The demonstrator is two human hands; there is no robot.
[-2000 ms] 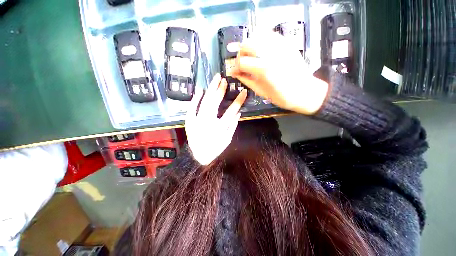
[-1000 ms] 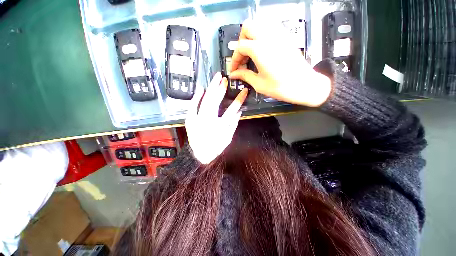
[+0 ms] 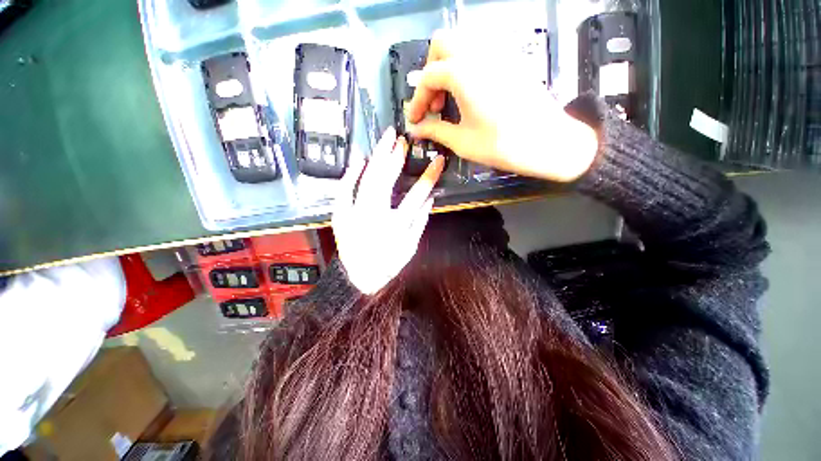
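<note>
Several black device bodies lie in the pockets of a clear bluish blister tray [image 3: 216,214]. Two stand clear of the hands at the left: one device [image 3: 239,117] and another device [image 3: 322,110]. The middle device [image 3: 410,58] is partly covered by both hands. My left hand [image 3: 383,216] has its fingertips at both sides of that device's lower end, steadying it. My right hand [image 3: 500,117] is over the device's middle, thumb and index fingertip close together at its surface; whether a small piece is between them cannot be told.
A device [image 3: 616,67] lies at the tray's right. A white strip [image 3: 708,126] and stacked ribbed trays [image 3: 774,85] are further right. Below the table edge are a red tray [image 3: 257,248] with black devices, a person's white sleeve [image 3: 54,333] and a cardboard box [image 3: 103,405]. Dark hair fills the lower middle.
My right hand's fingertips have shifted slightly on the middle device, and its thumb and index have come closer together. My left hand has stayed in place.
</note>
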